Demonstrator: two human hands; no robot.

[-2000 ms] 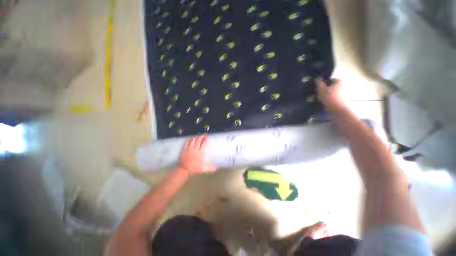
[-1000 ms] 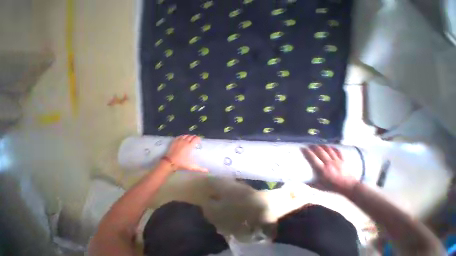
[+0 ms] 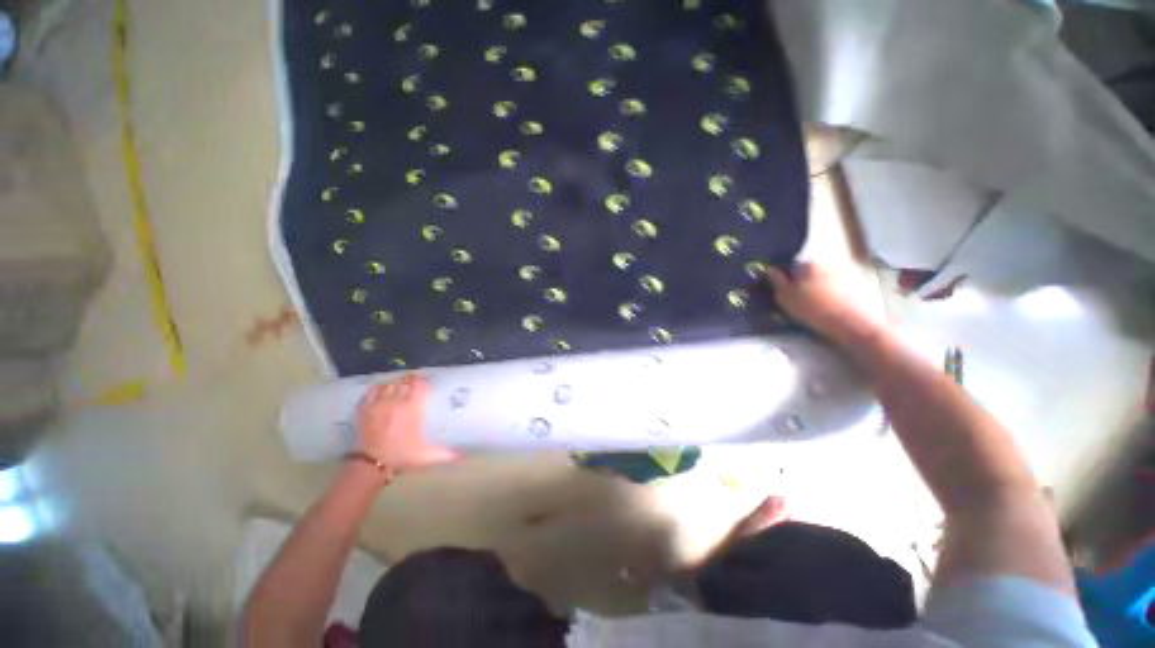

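Observation:
The dark fabric [image 3: 545,177] with rows of yellow-green motifs lies flat in front of me. Its near end is wound into a pale roll [image 3: 595,399] with faint ring marks on its outside. My left hand [image 3: 399,420] rests on top of the roll near its left end, fingers spread. My right hand [image 3: 807,299] is at the fabric's right edge, just beyond the roll, its fingertips on the dark face by a motif. Whether the fingertips pinch anything is too small to tell.
Yellow tape [image 3: 150,247] runs along the floor at left. A green floor marker [image 3: 640,461] shows partly below the roll. Pale sheets [image 3: 937,228] lie at right. My knees and a bare foot are at the bottom. A blue object [image 3: 1125,601] is at lower right.
My right hand was off the roll at the fabric edge, then on the roll, and is now at the edge again. My left hand stays on the roll. The view has shifted.

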